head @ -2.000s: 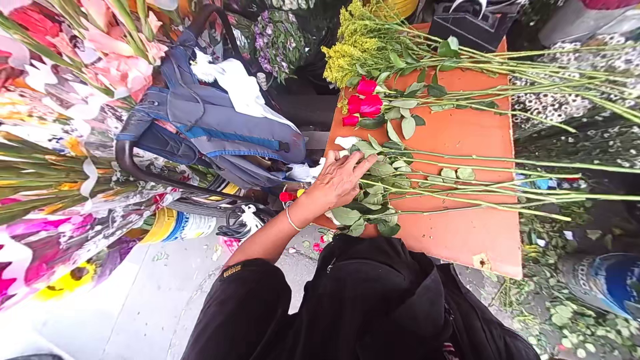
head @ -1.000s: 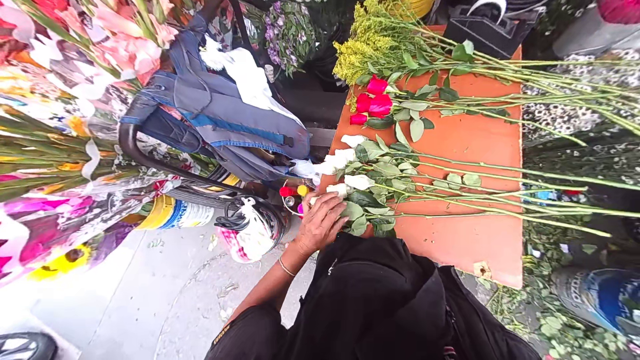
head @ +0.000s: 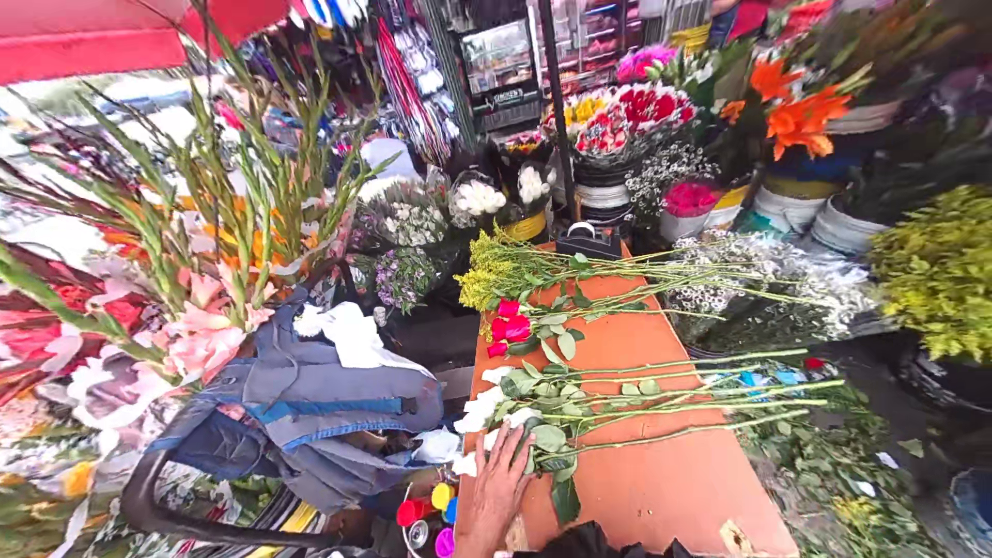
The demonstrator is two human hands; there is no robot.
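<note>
My left hand (head: 500, 484) lies palm down with spread fingers at the heads of the white roses (head: 480, 411), touching blooms and leaves near the left edge of an orange table (head: 659, 496). The long rose stems (head: 697, 403) run off to the right. Beyond them rest red roses (head: 509, 329), and farther back yellow filler flowers (head: 488, 271) with long green stems. A black tape dispenser (head: 587, 240) stands at the table's far end. Whether the fingers grip a bloom is not clear. My right hand is out of view.
A grey-blue backpack (head: 325, 395) with white cloth (head: 349, 333) sits left of the table, beside a curved black handle (head: 186, 527). Spray cans (head: 418, 511) stand low by the near-left edge. Flower buckets (head: 783, 205) line the back; cut leaves (head: 837, 465) litter the ground at right.
The view has tilted up strongly, bringing the stalls behind into sight. My left hand moved from the rose leaves toward the white blooms at the table's edge.
</note>
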